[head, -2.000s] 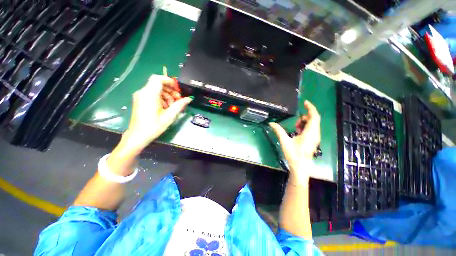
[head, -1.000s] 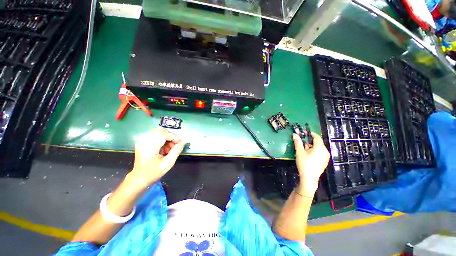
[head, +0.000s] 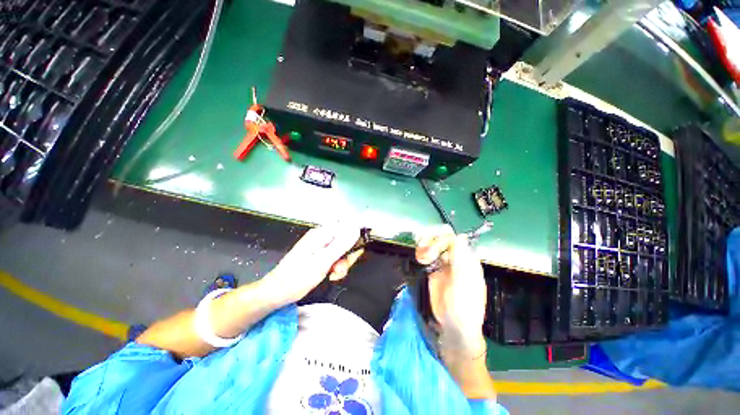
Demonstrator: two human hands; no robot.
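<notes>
My left hand (head: 324, 253) is at the bench's front edge, its fingertips pinching a small dark piece (head: 365, 236), partly hidden. My right hand (head: 454, 275) is to its right, fingers curled around a slim tool (head: 482, 230), perhaps tweezers; its grey end sticks out to the right and it is blurred. The hands are apart. One small black-framed module with a silver-white middle (head: 317, 176) lies on the mat before the machine. A dark module part (head: 490, 200) lies right of the machine.
The black machine (head: 373, 97) stands behind, its pale green press plate (head: 438, 20) above the fixture. Red-handled nippers (head: 261, 136) lie at its left front corner. A black cable (head: 436, 201) runs to the bench edge. Black trays stand left (head: 97, 105) and right (head: 614, 227).
The right hand has moved left from beside the right tray to the bench edge. The dark module it touched there is gone from that spot. The left hand has moved towards the right hand.
</notes>
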